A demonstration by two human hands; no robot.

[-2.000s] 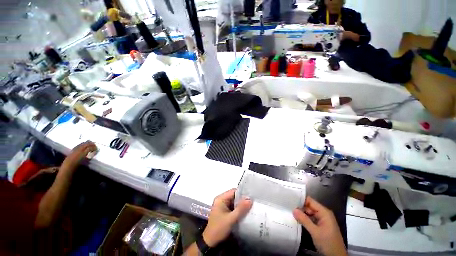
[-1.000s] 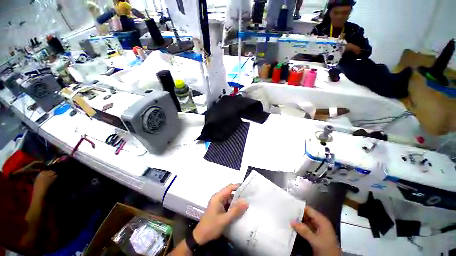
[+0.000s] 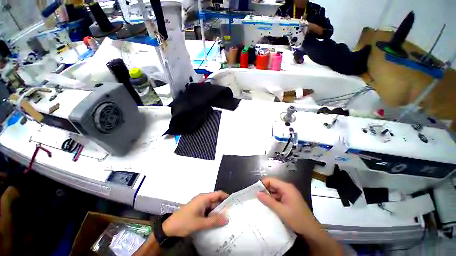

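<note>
A white paper pattern piece point(image 3: 245, 225) with printed lines and small text is held over the front edge of the table. My left hand point(image 3: 197, 217) grips its left edge, and my right hand point(image 3: 285, 202) grips its upper right corner. A black fabric panel point(image 3: 240, 172) lies flat behind the paper, reaching under the head of the white sewing machine point(image 3: 320, 142). Faint white marks show on the panel. The pinstriped fabric piece point(image 3: 200, 137) and a crumpled black cloth bundle point(image 3: 197, 107) lie left of the needle area.
Black fabric scraps point(image 3: 345, 186) lie right of the needle. A neighbouring machine's grey motor end point(image 3: 107, 117) and a bottle with a yellow-green cap point(image 3: 144, 86) stand at left. A cardboard box point(image 3: 87, 235) is below the table. Thread cones point(image 3: 262, 59) and a person point(image 3: 315, 21) are behind.
The paper is turned and tilted, and my right hand has moved up to its top corner. More of the black panel shows. The view has shifted, so the scene sits further left.
</note>
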